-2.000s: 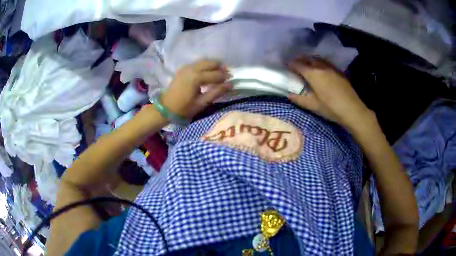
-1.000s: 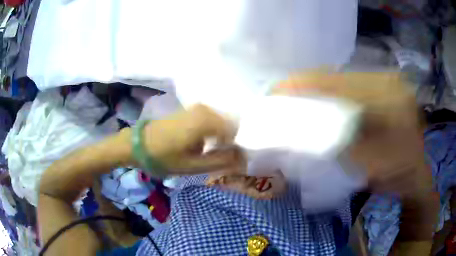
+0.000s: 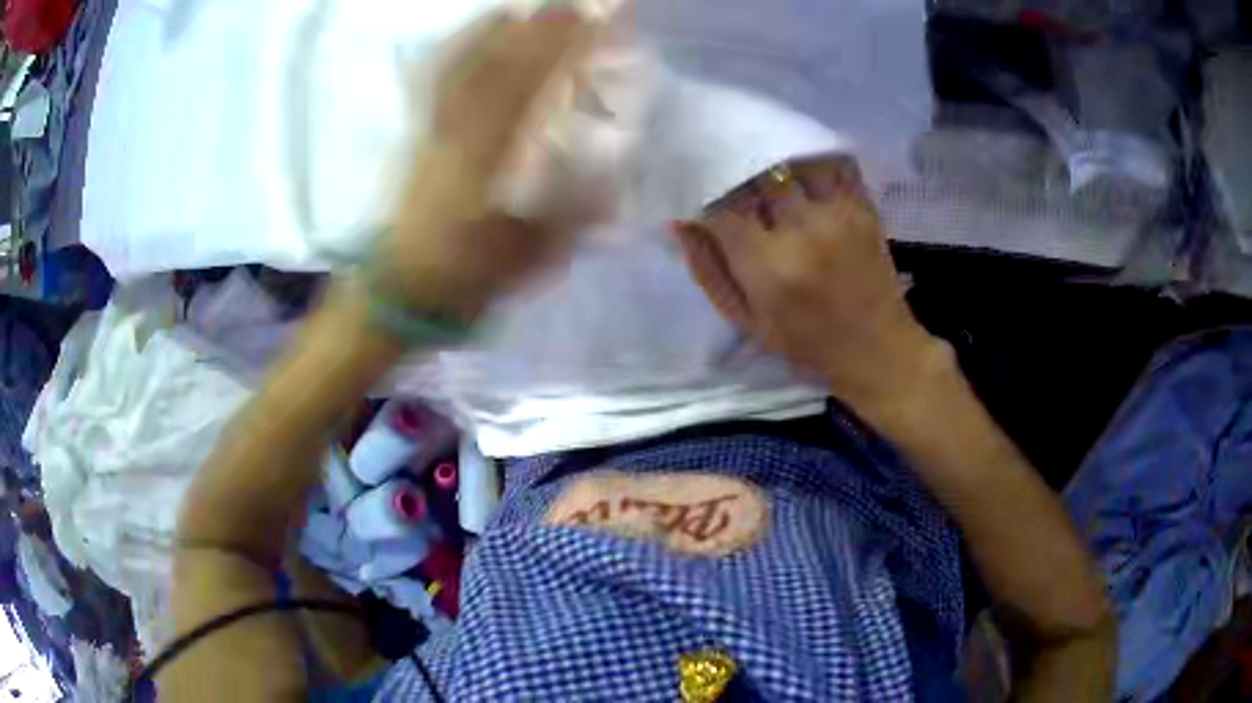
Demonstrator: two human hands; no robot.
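The white garment piece (image 3: 618,330) lies over the table's front edge, and its lower border rests on the lap at the checked apron. My right hand (image 3: 810,261) holds a folded edge of it, fingers curled at the cloth. My left hand (image 3: 501,165) is raised over the cloth, left of my right hand, and is motion-blurred; whether it grips cloth cannot be told. The needle area is not visible.
Pale blue thread cones (image 3: 391,508) with pink-red ends sit below the table at left. A crumpled white heap (image 3: 117,412) lies further left. Blue garment pieces (image 3: 1167,481) lie at right. Grey strips (image 3: 1119,165) and a dark thing are on the table at right.
Both hands have moved from the lap up over the table with the white cloth. The cloth now spreads from the table to the lap, and more of the table shows.
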